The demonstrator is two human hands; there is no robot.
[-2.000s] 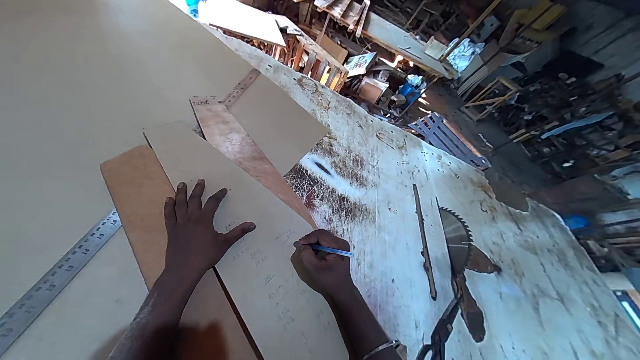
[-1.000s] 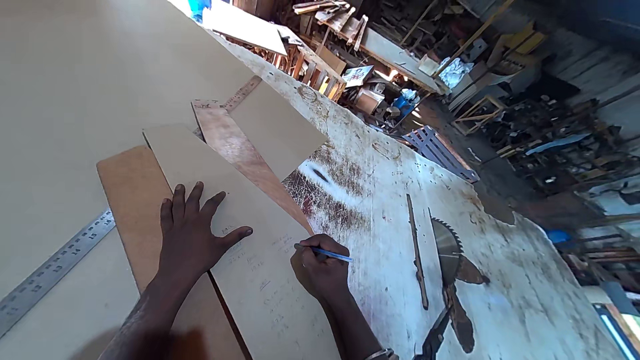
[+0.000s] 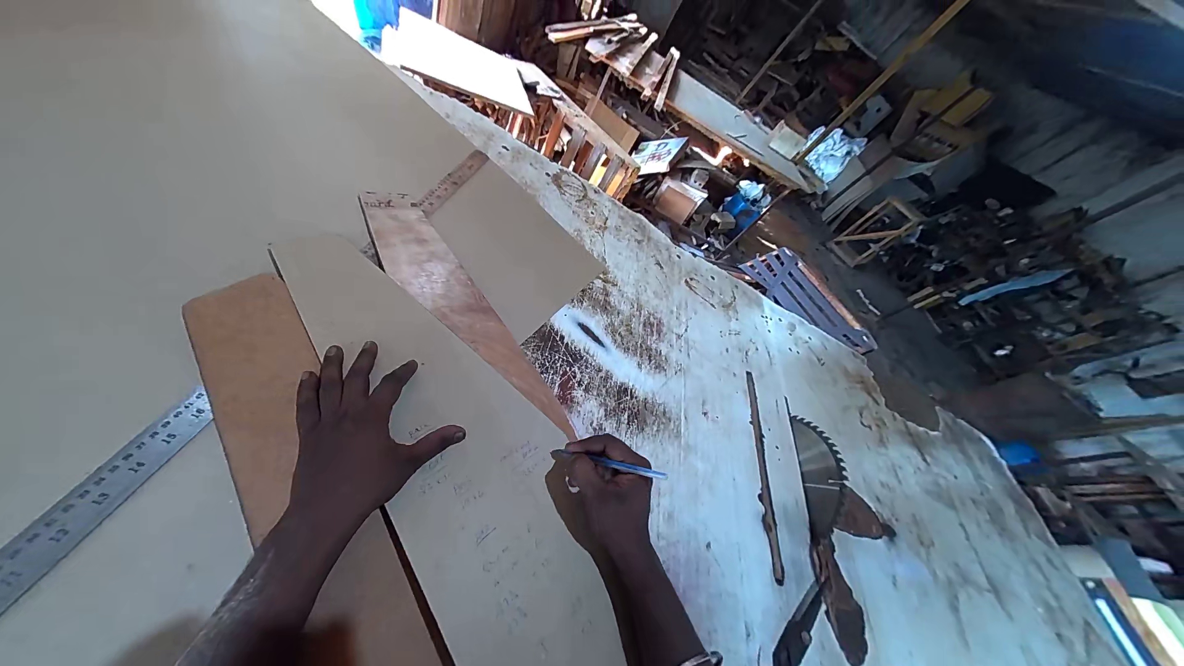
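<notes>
My left hand (image 3: 356,444) lies palm down with fingers spread, across a pale board (image 3: 509,518) that bears handwriting and the edge of a brown board (image 3: 250,370) beside it. In my right hand (image 3: 610,490) is a blue pen (image 3: 629,468), its tip close to the pale board's right edge. The narrow end of a tapering wooden piece (image 3: 453,287) reaches nearly to that tip. A metal ruler (image 3: 111,495) meets the brown board's left edge. All lie on or over a large pale sheet (image 3: 185,139).
On the worn tabletop (image 3: 703,416) at right are a thin wooden strip (image 3: 764,481), a circular saw blade (image 3: 819,472) and a dark tool (image 3: 800,629), its kind unclear. A slatted purple piece (image 3: 809,301) and stacked wood offcuts (image 3: 601,32) stand beyond the table.
My right hand has moved slightly toward the narrow end of the wooden piece, pen still held. My left hand stays spread on the boards.
</notes>
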